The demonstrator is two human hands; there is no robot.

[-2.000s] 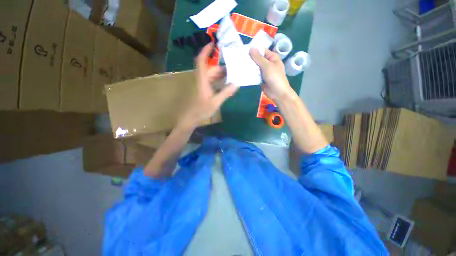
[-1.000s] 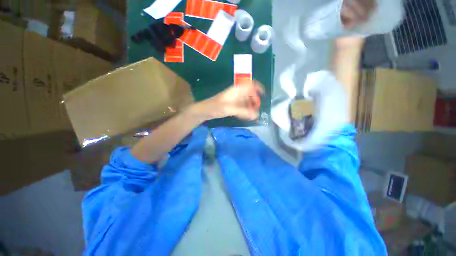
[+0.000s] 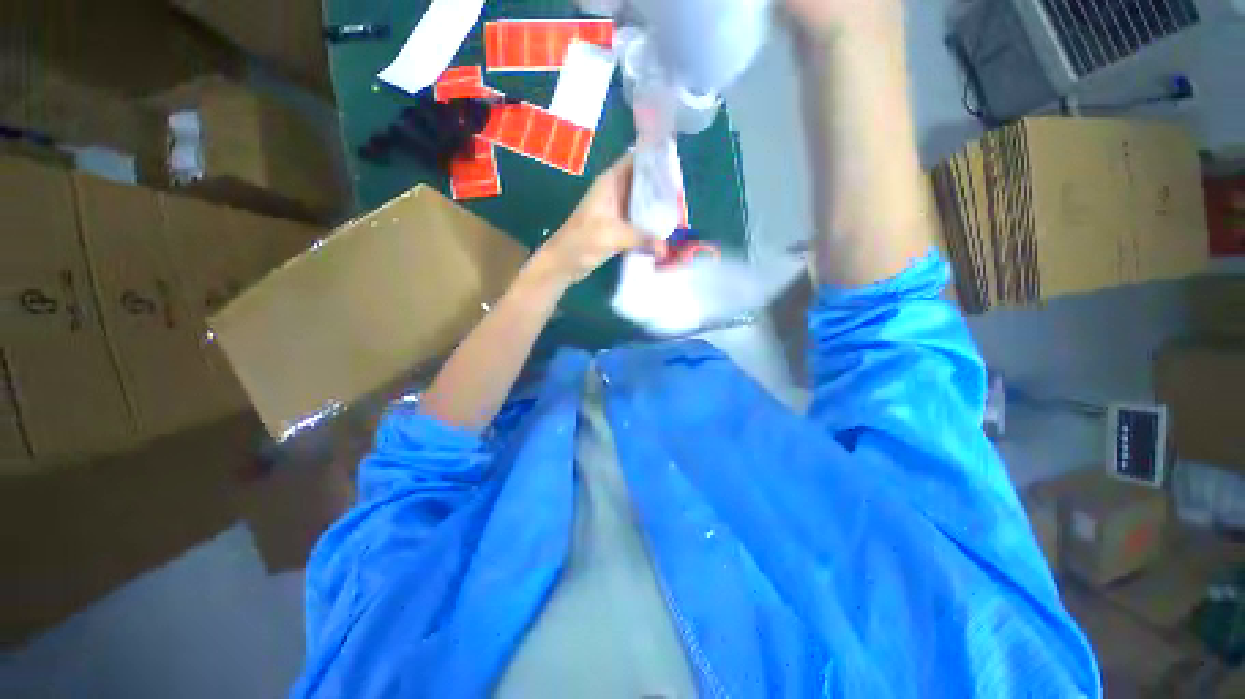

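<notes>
A blurred white strip (image 3: 658, 191) hangs from a blurred white mass (image 3: 703, 41) at the top edge, possibly a roll of labels, down over the green table. My left hand (image 3: 594, 230) has its fingers closed at the strip's lower part, beside an orange ring (image 3: 694, 254) that the strip partly hides. A loose white end (image 3: 676, 298) fans out below the fingers. My right hand (image 3: 830, 17) is at the top edge beside the white mass, cut off and blurred; its hold cannot be made out.
A brown carton (image 3: 369, 307) lies left of my left hand. Orange sticker sheets (image 3: 539, 134), dark crumpled cloth (image 3: 423, 133) and white paper (image 3: 434, 41) lie on the green table (image 3: 546, 205). Flattened cartons (image 3: 1092, 212) stand at right, cartons (image 3: 137, 294) at left.
My right hand and the white material have moved up and left, over the table's right side. My left hand has moved slightly up and left and now meets the white strip.
</notes>
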